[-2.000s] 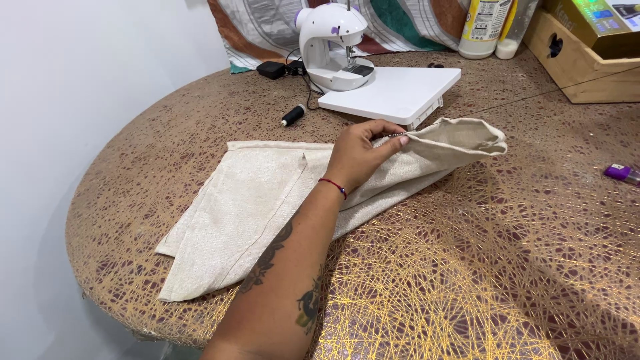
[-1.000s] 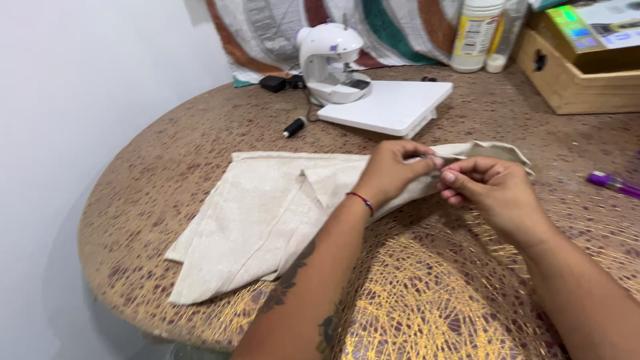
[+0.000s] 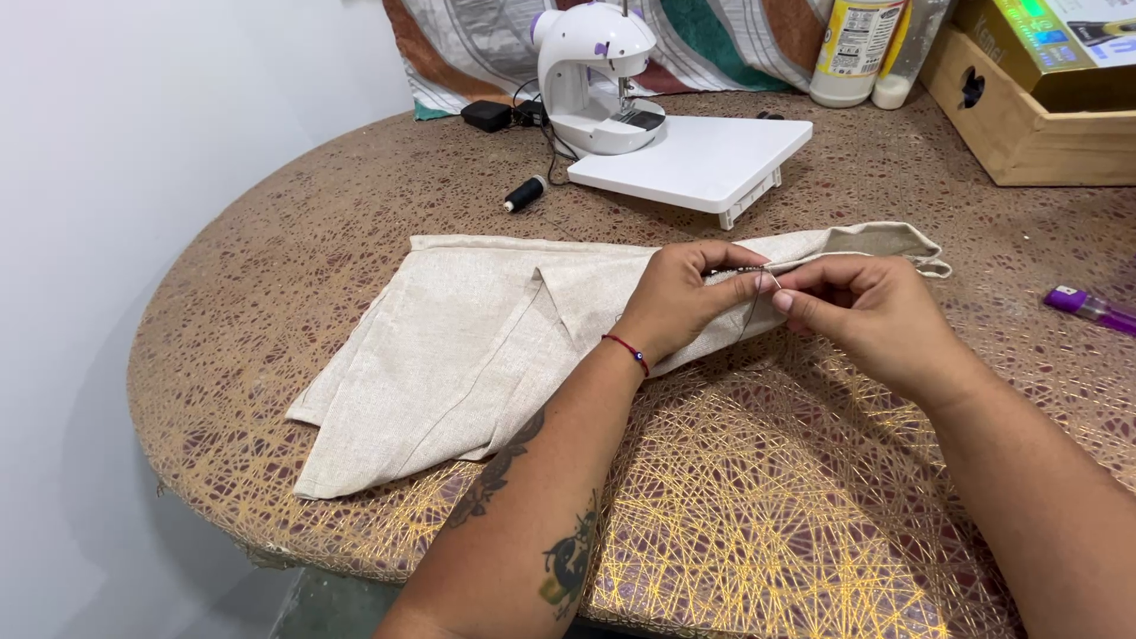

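A beige cloth (image 3: 461, 328) lies folded across the round table, its right end bunched into an open fold. My left hand (image 3: 688, 297) pinches the cloth's edge between thumb and fingers, beside a line of dark stitches. Just right of it, my right hand (image 3: 852, 311) holds a thin sewing needle (image 3: 775, 279) between thumb and forefinger, with its point end near my left fingertips. Dark thread (image 3: 754, 311) hangs over the cloth between the hands. A spool of black thread (image 3: 525, 193) lies on its side behind the cloth.
A white mini sewing machine (image 3: 590, 80) with an extension table (image 3: 701, 164) stands behind the cloth. Black adapters (image 3: 486, 115) lie at its left. Bottles (image 3: 856, 53) and a wooden crate (image 3: 1021, 133) stand back right. A purple lighter (image 3: 1087, 306) lies at the right.
My right hand, out of view two seconds ago, has come in from the right to the cloth's edge. My left hand has kept its pinch there. The needle shows between the hands now.
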